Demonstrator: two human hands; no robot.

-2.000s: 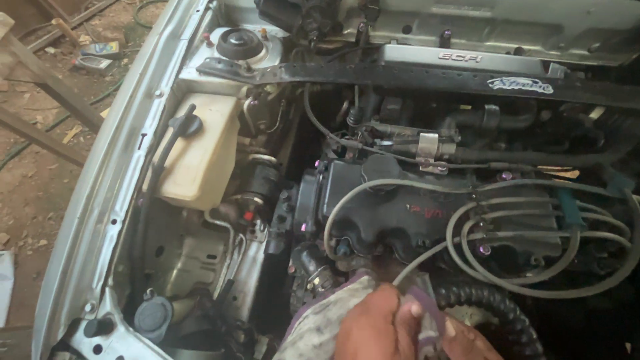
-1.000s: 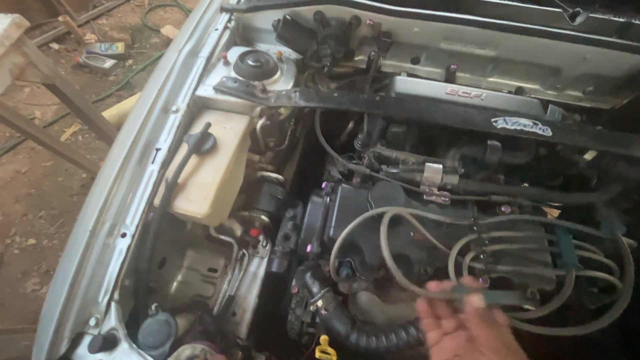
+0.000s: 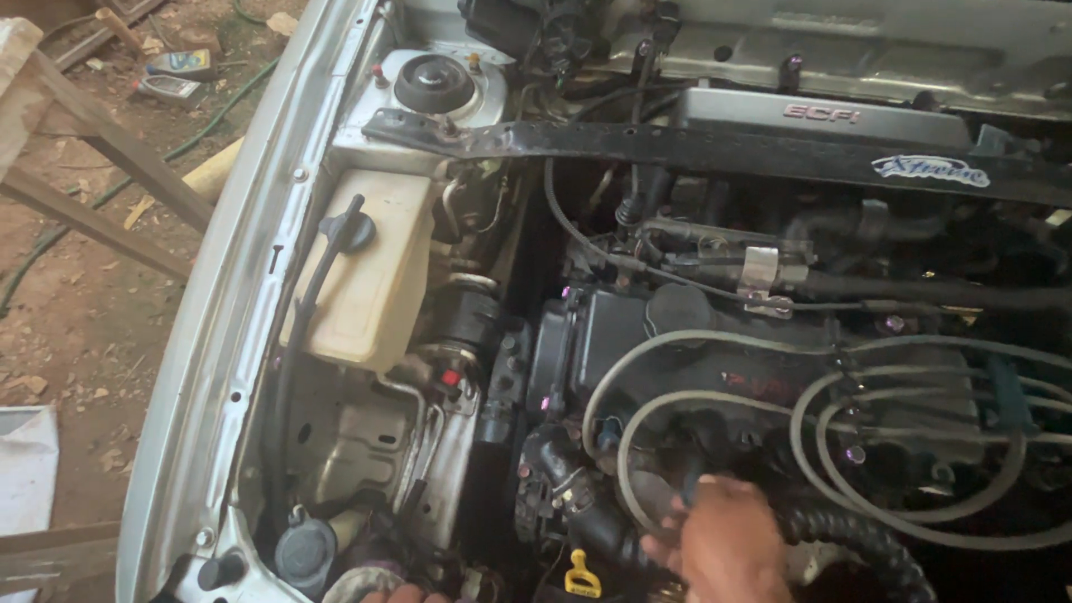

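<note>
My right hand (image 3: 729, 532) is low over the front of the engine, its fingers closed around the dark blue boot (image 3: 692, 486) of a spark plug wire. The grey wire (image 3: 628, 435) loops up and left from there, over the black valve cover (image 3: 611, 343). Several more grey spark plug wires (image 3: 808, 419) curve across the cover's right part. Another blue boot (image 3: 609, 435) sits at the cover's front left. Only the fingertips of my left hand (image 3: 406, 595) show at the bottom edge, near a pale rounded part (image 3: 364, 584); what they touch is hidden.
A yellow dipstick handle (image 3: 582, 576) stands left of my right hand. A ribbed black hose (image 3: 854, 532) lies to its right. Across the back runs a black strut bar (image 3: 670, 146). The off-white plastic reservoir (image 3: 368, 276) is beside the silver fender (image 3: 209, 335).
Two seconds ago both hands were at a cloth and a grey wire; the cloth is out of view now. Since one second ago, my right hand has moved lower at the engine's front with the boot.
</note>
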